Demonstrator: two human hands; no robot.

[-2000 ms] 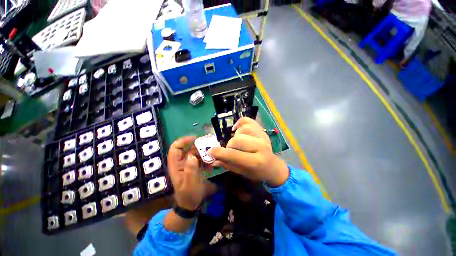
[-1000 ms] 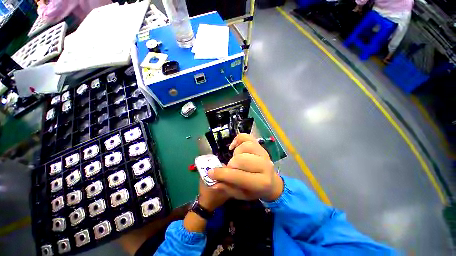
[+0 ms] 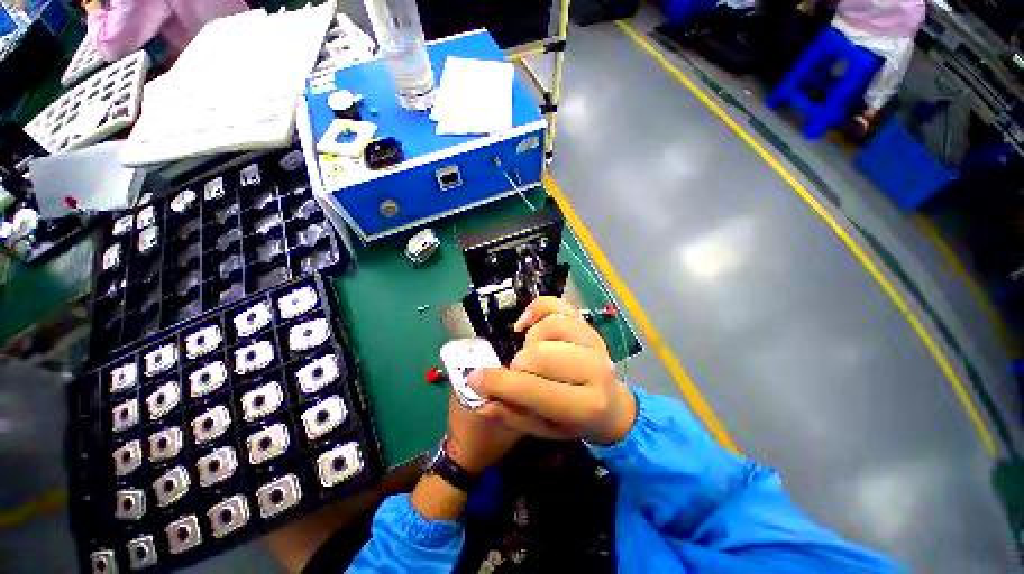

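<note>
My right hand (image 3: 558, 376) holds a white rounded housing unit (image 3: 468, 370) between thumb and fingers, in front of the black toggle-clamp fixture (image 3: 511, 258). My left hand (image 3: 477, 435) is below and behind the unit, its fingers mostly hidden; whether it touches the unit cannot be told. The fixture stands upright on the green bench, its lower part hidden by my right hand. A red tip (image 3: 435, 376) shows left of the unit and another red tip (image 3: 609, 311) right of the fixture.
The front blister tray (image 3: 365, 432) holds rows of units at left. The rear blister tray (image 3: 168, 294) is partly filled. A loose unit (image 3: 422, 246) lies near the blue control box (image 3: 421, 185), which carries a clear bottle (image 3: 412, 73) and paper. People sit at back left and far right.
Since the first frame the unit has been lowered toward me and my left hand has gone from beside it to beneath it. In the last second the unit has shifted only slightly.
</note>
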